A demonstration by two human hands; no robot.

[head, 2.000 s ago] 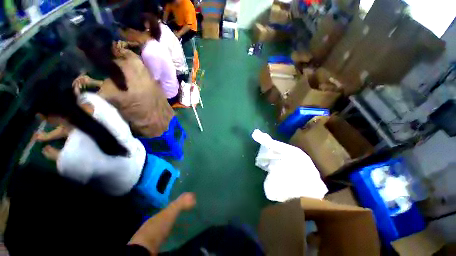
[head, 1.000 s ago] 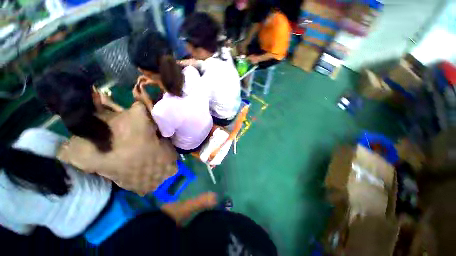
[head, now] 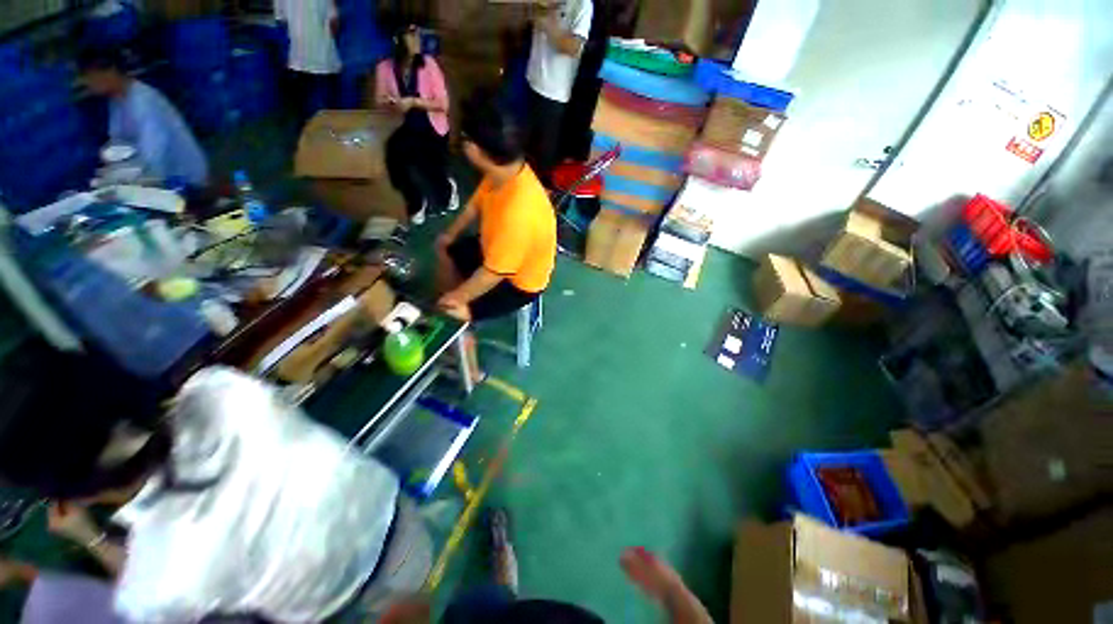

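My right hand (head: 655, 573) is blurred at the bottom edge, over the green floor (head: 610, 451); I see nothing in it, but its fingers are unclear. A small blurred skin-coloured part, likely my left hand (head: 409, 611), is cut off at the bottom edge left of my dark clothing. Neither hand visibly touches a work item. A foot (head: 502, 542) shows ahead of me. Nearest on the left is a seated person in white (head: 262, 500), bent toward the bench.
A bright green container (head: 404, 352) stands at the bench end, near a person in orange (head: 519, 232). Yellow tape (head: 498, 453) marks the floor. A blue bin (head: 799, 482) and an open carton (head: 763, 573) are at right. Stacked cartons (head: 620, 238) stand by the back wall.
The view has moved forward along the aisle and turned. The orange-clad person and bench end are nearer. My right hand has come into view; the left has dropped to the bottom edge.
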